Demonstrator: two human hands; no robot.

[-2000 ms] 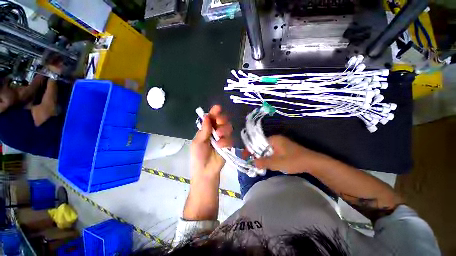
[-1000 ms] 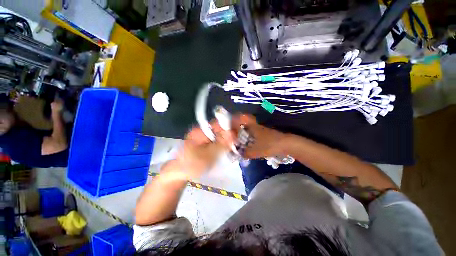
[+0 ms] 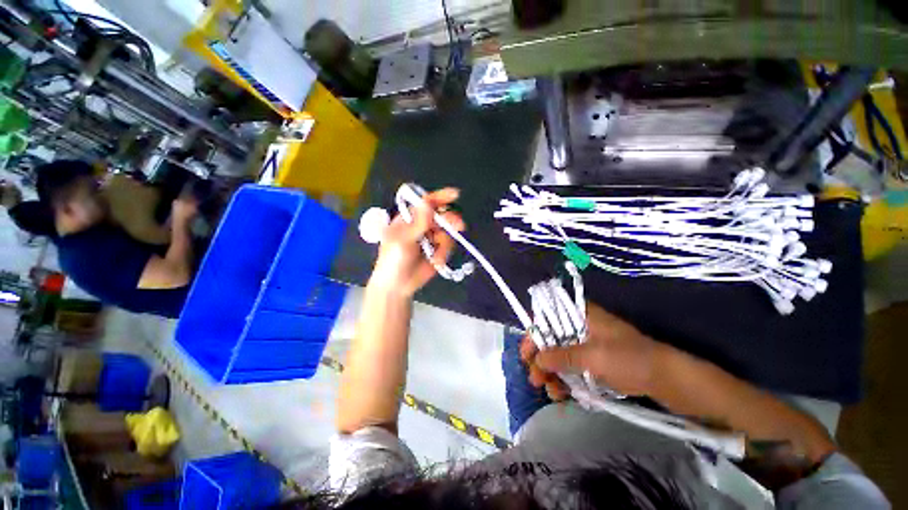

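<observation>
My right hand (image 3: pixel 582 364) grips a bundle of white cables (image 3: pixel 560 314) near the front edge of the black mat. Some cables trail from it over my right forearm. My left hand (image 3: pixel 413 239), raised over the front of the green bench, holds a white cable end that bends over at the top. One white cable runs from my left hand to the bundle. A pile of white cables (image 3: pixel 657 231) with green bands (image 3: pixel 577 255) lies on the black mat (image 3: pixel 697 329).
The moulding press plate (image 3: pixel 697 45) and steel columns stand behind the pile. A white disc (image 3: pixel 374 225) lies on the green bench. A large blue bin (image 3: pixel 289 334) stands left of the bench. A person (image 3: pixel 124 244) works at the far left. A yellow panel housing (image 3: pixel 334 139) stands behind the bin.
My hands were close together one second ago and are now apart, with a cable between them. The view has shifted, showing more of the press plate and the person at left.
</observation>
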